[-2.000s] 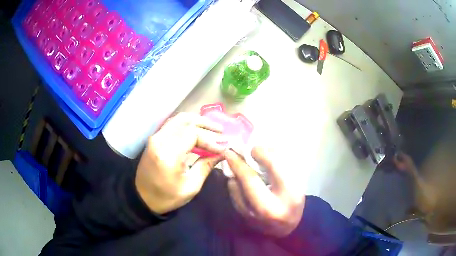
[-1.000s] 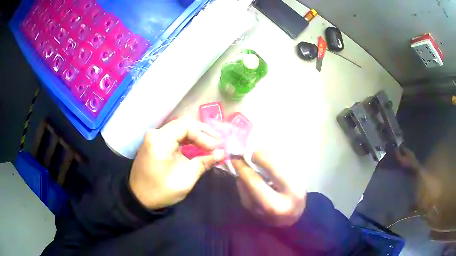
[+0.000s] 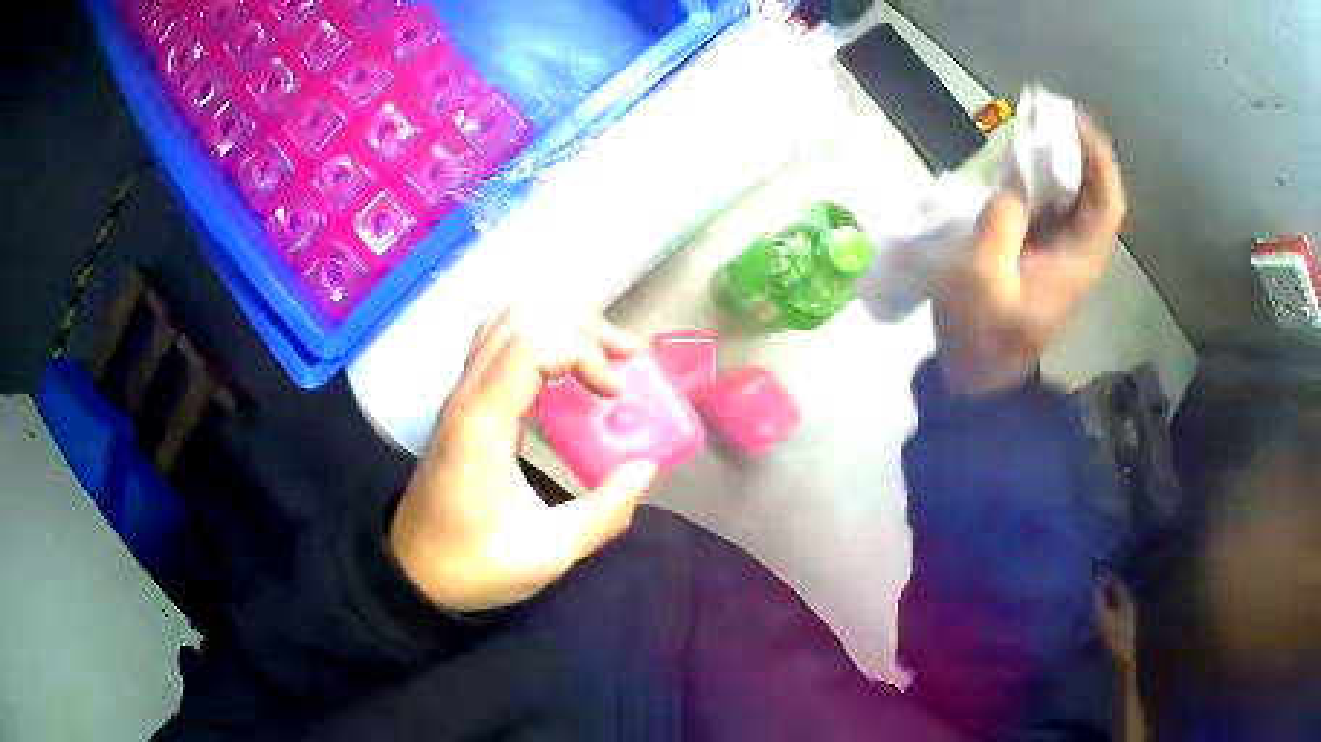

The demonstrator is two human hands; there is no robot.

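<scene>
My left hand (image 3: 500,471) holds a pink rounded cube-shaped part (image 3: 623,423) between thumb and fingers above the bench edge. Two more pink parts lie on the bench just beyond it, one upper (image 3: 687,360) and one to the right (image 3: 751,410). My right hand (image 3: 1029,268) is raised at the upper right, blurred, with a small white object (image 3: 1046,152) in its fingers. What the white object is, I cannot tell.
A blue tote (image 3: 322,342) with rows of pink parts is at the upper left, beside a white film roll (image 3: 420,355). A green bottle (image 3: 801,267) and a black phone (image 3: 913,99) are on the bench. Grey metal inserts (image 3: 1145,435) are partly hidden. A blurred person (image 3: 1253,551) is at right.
My right hand has moved from beside my left hand to the upper right with the white object. My left hand now shows one pink part clearly. The view has shifted.
</scene>
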